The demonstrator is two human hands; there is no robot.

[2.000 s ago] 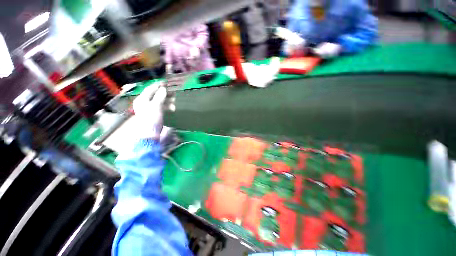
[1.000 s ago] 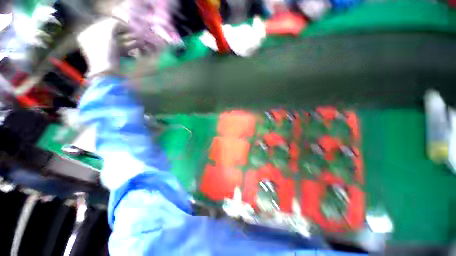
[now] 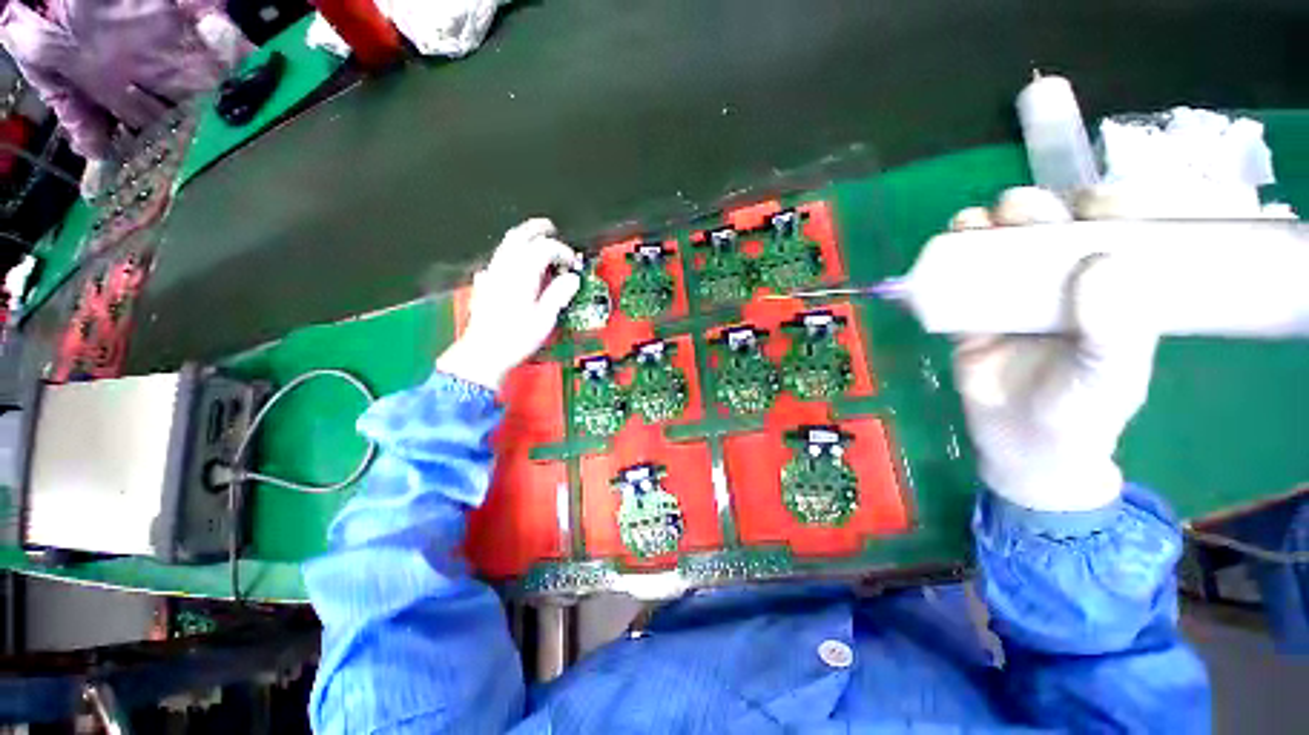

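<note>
My left hand (image 3: 510, 305), in a white glove, pinches the left edge of a small green circuit board (image 3: 589, 303) at the tray's upper left. More green boards, such as one at the lower right (image 3: 820, 478), lie on orange-red squares in the clear tray (image 3: 610, 579). My right hand (image 3: 1055, 373), white-gloved with bare-looking fingertips, is closed around a large white dispensing syringe (image 3: 1220, 279). Its thin needle points left, with the tip over the tray's upper right boards.
A grey-white box (image 3: 108, 462) with a looped pale cable (image 3: 371, 431) stands left. A spare barrel (image 3: 1057, 132) and crumpled white cloth (image 3: 1189, 151) lie upper right. A dark conveyor belt (image 3: 632, 122) runs behind the tray. A person in pink (image 3: 127, 58) is upper left.
My left hand has come back from the far left to the tray's upper left board. My right hand with the syringe has come into view. The camera view has shifted.
</note>
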